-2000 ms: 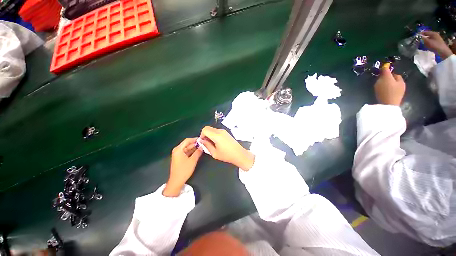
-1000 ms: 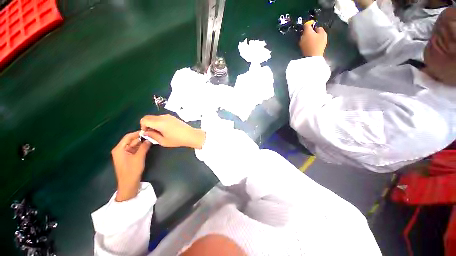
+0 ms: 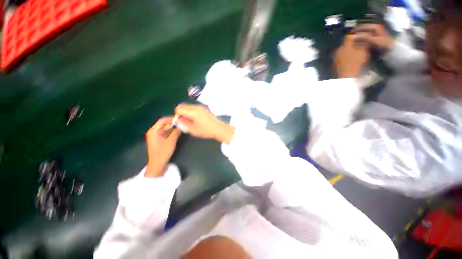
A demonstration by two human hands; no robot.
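My left hand (image 3: 162, 144) and my right hand (image 3: 201, 121) meet at the fingertips over the green work surface. Between them they pinch a small white wipe (image 3: 180, 124) and a small dark metal piece (image 3: 174, 121), mostly hidden by the fingers and blurred. A pile of dark, shiny metal pieces (image 3: 53, 189) lies to the left of my left hand. Spread white wipes (image 3: 233, 91) lie just beyond and to the right of my right hand.
Single metal pieces lie on the green belt (image 3: 126, 66), one at left (image 3: 74, 114), one by the wipes (image 3: 194, 91). A grey metal post (image 3: 253, 30) and clear bottle (image 3: 259, 64) stand behind the wipes. A red tray (image 3: 50, 28) is far left. A person (image 3: 385, 126) works at right.
The view has swung right, then partly back left. My hands stay together at the wipe and piece. The neighbouring person's two hands are now together.
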